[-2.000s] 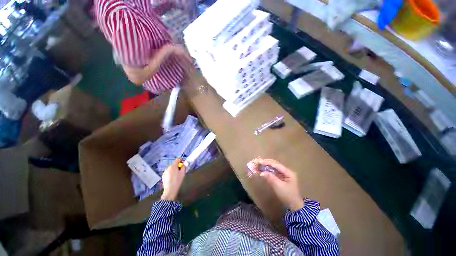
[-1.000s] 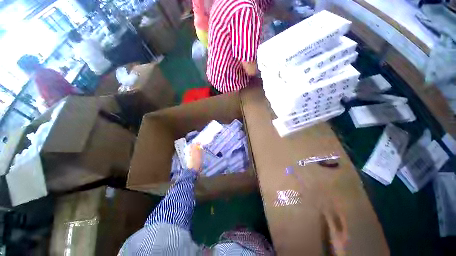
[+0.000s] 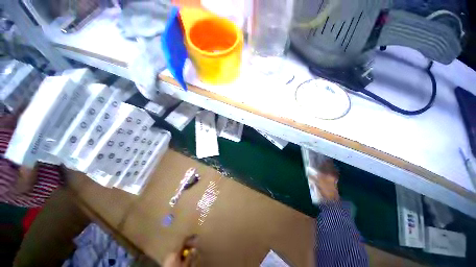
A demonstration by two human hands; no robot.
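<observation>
My right hand (image 3: 324,181), blurred, is over the green conveyor belt with its fingers on a slim white retail box (image 3: 312,156); the hand hides part of the box. My left hand (image 3: 181,254) is low at the bottom edge, partly cut off, with a yellow spot at the fingertips; whether it holds anything is unclear. On the cardboard strip (image 3: 235,219) lie a clear-sleeved accessory with a dark part (image 3: 185,185), a cluster of tiny whitish dots (image 3: 207,202) and a small blue-purple piece (image 3: 167,220).
Stacked white boxes (image 3: 117,141) stand at left, beside a person's striped sleeve (image 3: 44,182). More boxes (image 3: 207,134) lie on the belt, partly under the white shelf (image 3: 261,125), which bears an orange-yellow cup (image 3: 215,57) and a grey machine (image 3: 334,41). Lilac-white pieces (image 3: 99,250) show lower left.
The view has swung right. My left hand has left the large carton and is over the cardboard, without the white box seen in it earlier. My right hand has moved out to a box on the belt.
</observation>
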